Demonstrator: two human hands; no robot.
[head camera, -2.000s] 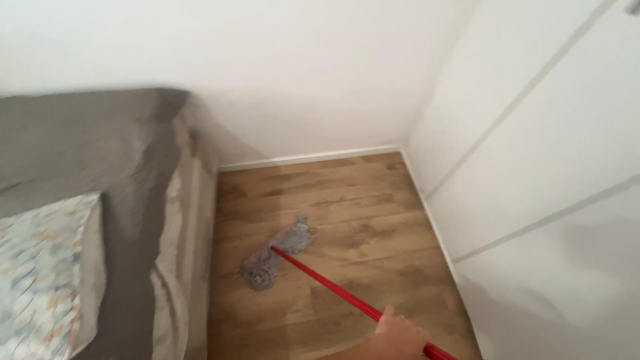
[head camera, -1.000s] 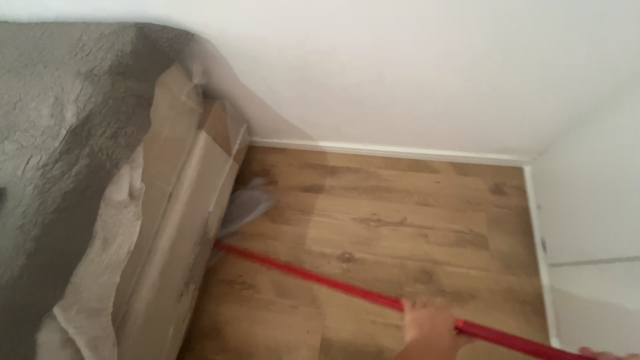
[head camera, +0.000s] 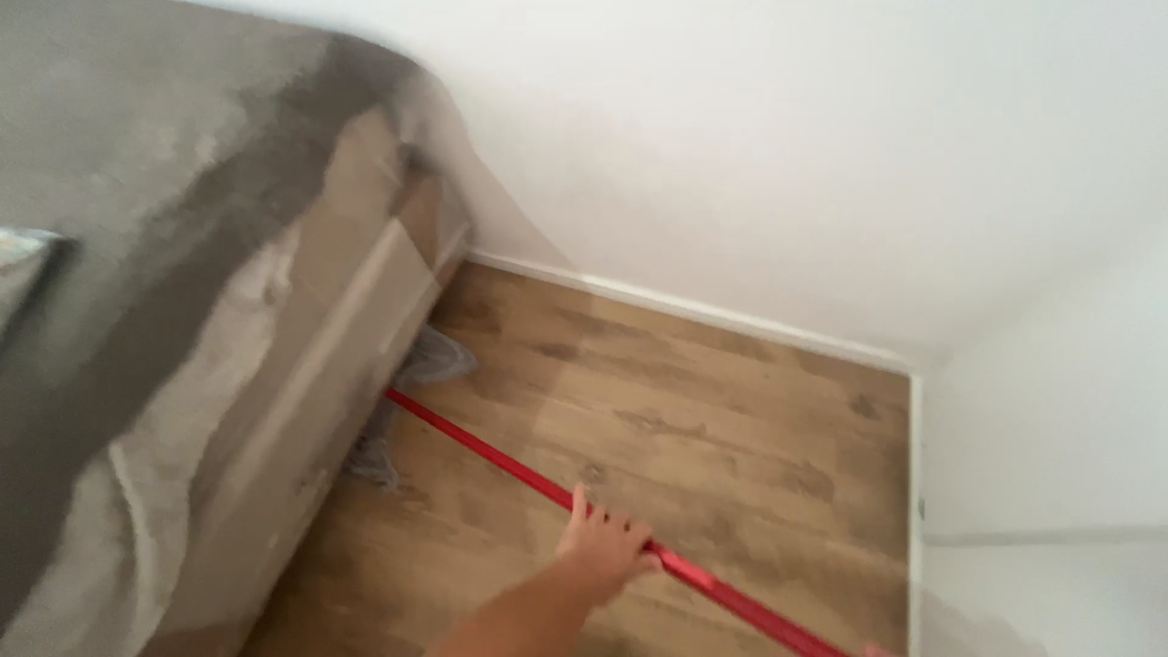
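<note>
My left hand (head camera: 607, 545) is closed around the middle of a red mop handle (head camera: 493, 453), which slants from the bed's side down to the lower right. At its far end the grey mop head (head camera: 436, 358) lies on the wood floor against the bed's base, partly hidden under its edge. Of my right hand (head camera: 878, 651) only a sliver shows at the bottom edge, beside the handle's near part; its grip is out of view.
On the left stands a bed with a grey cover (head camera: 119, 119) and a beige cloth hanging over its side. A white wall with a baseboard (head camera: 693, 312) runs behind the wood-look floor (head camera: 657, 420). White panels (head camera: 1040, 456) stand at the right.
The mop head has moved left across the floor, from beside the bed two seconds ago to its base. The view has shifted and tilted.
</note>
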